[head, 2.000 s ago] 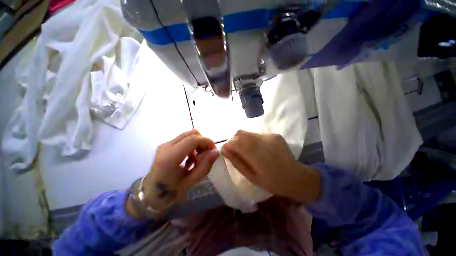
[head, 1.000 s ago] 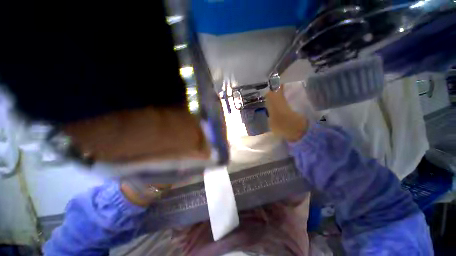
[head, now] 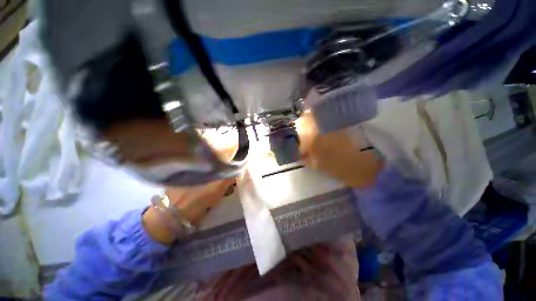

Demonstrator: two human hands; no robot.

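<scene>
A narrow white fabric strip hangs from the lit needle area over the table's front edge toward the lap. My left hand is left of the strip, partly behind the shiny-rimmed part; its fingertips are blurred by glare, so its grip cannot be told. My right hand is right of the dark grey attachment, its fingers partly behind the pale ribbed knob. What it touches is hidden. The presser foot area is washed out by bright light.
The white machine head with a blue stripe fills the top. The shiny-rimmed part looms at left. A ruler strip runs along the front edge. White cloth lies at left and right. A blue crate is at right.
My hands have parted from in front of the needle and now flank the machine's foot. The strip hangs alone in front. The view moved close to the head, then back slightly.
</scene>
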